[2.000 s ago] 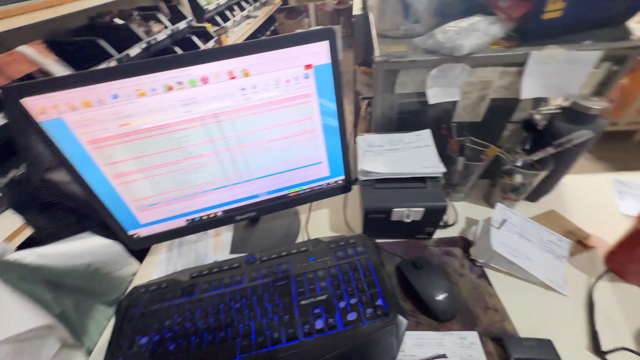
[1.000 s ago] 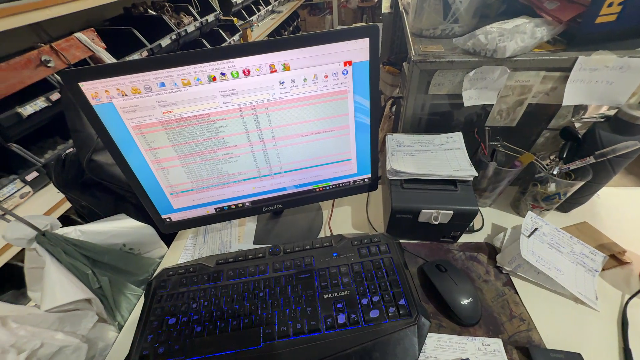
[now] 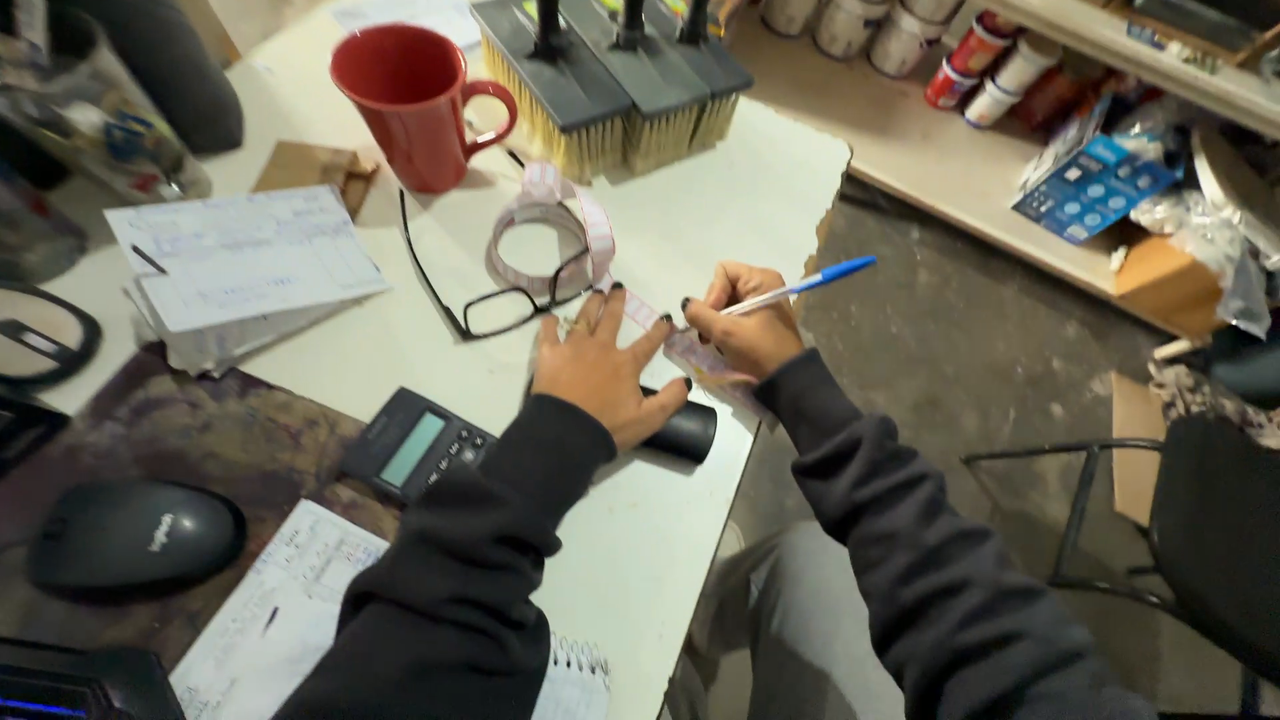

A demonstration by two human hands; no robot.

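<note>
My left hand [image 3: 605,375] lies palm down with spread fingers, its fingertips on a strip of pinkish printed labels [image 3: 640,308] that runs from a loose roll [image 3: 540,245]. Partly beneath this hand is a black cylindrical object [image 3: 685,432]. In my right hand [image 3: 750,320] is a blue-capped ballpoint pen [image 3: 835,273], its tip side hidden by the fingers near the end of the strip at the table's edge. Black-framed eyeglasses [image 3: 500,312] touch the roll. A calculator [image 3: 415,445] sits left of my left wrist.
A red mug [image 3: 410,105] and several black-backed brushes [image 3: 590,80] stand at the back. Papers [image 3: 245,255], a computer mouse [image 3: 138,537] and a spiral notebook [image 3: 575,680] lie on the left and near side. Beyond the table [image 3: 790,170] are a black chair [image 3: 1215,530] and a shelf with cans.
The view has swung right, from the monitor and keyboard to the table corner. Both hands, out of sight in the earlier frames, are now in view, the right one holding the pen.
</note>
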